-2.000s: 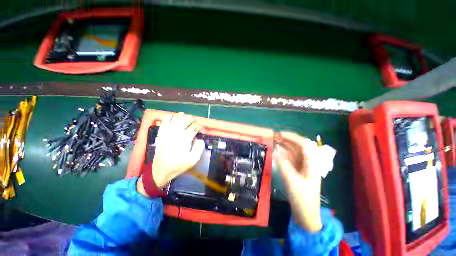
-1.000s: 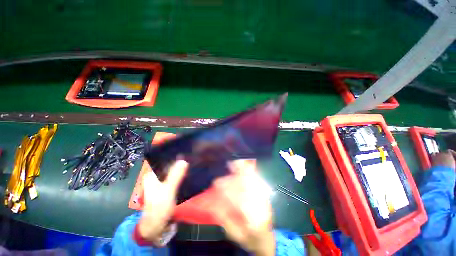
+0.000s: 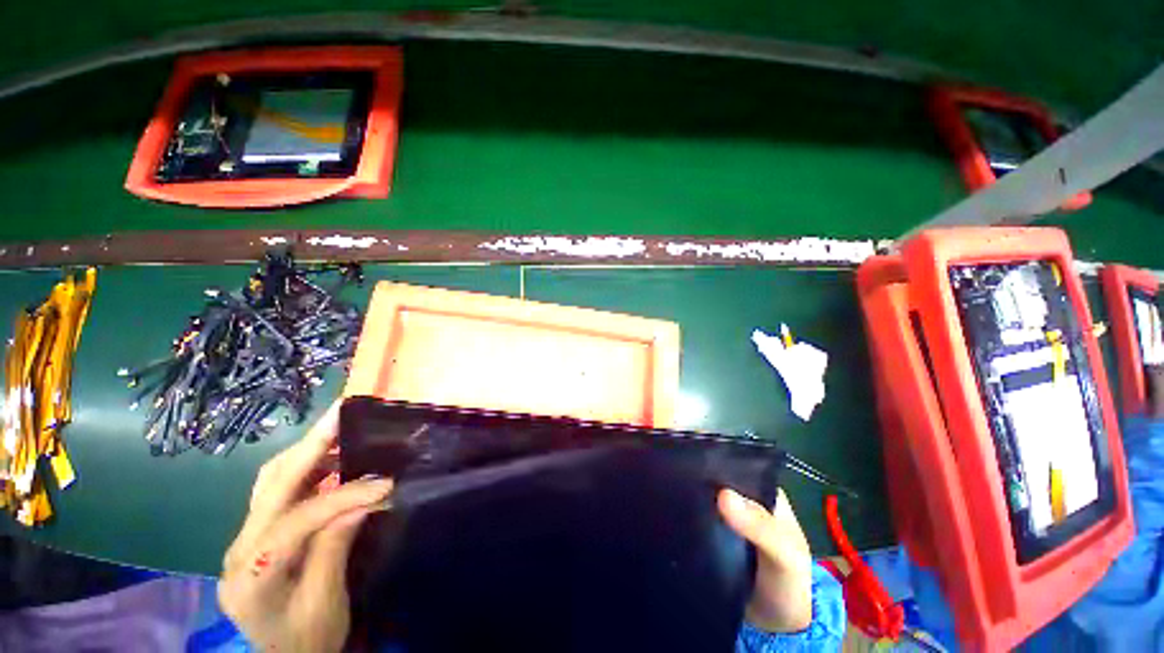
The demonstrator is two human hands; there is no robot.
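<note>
The tablet [image 3: 574, 549] is held glossy black screen up, close to me, over the near part of the foam tray. My left hand [image 3: 296, 536] grips its left edge, thumb or finger on the screen. My right hand [image 3: 775, 555] grips its right edge, thumb on the screen. The foam tray [image 3: 661, 370] lies on the bench beyond the tablet; its visible far part holds nothing. The tablet hides the tray's near part.
Left are black flex parts [image 3: 243, 364] and orange flex cables [image 3: 41, 383]. Right are white scrap [image 3: 798, 367], tweezers [image 3: 817, 473], red-handled pliers [image 3: 862, 587] and stacked trays with an open unit [image 3: 1040, 415]. Beyond the brown strip sits another framed unit [image 3: 300, 128]. A blue sleeve shows far right.
The open unit was in its tray, then was lifted out and tilted in both hands. Now it is held screen up, nearer to me, with the tray's inside showing.
</note>
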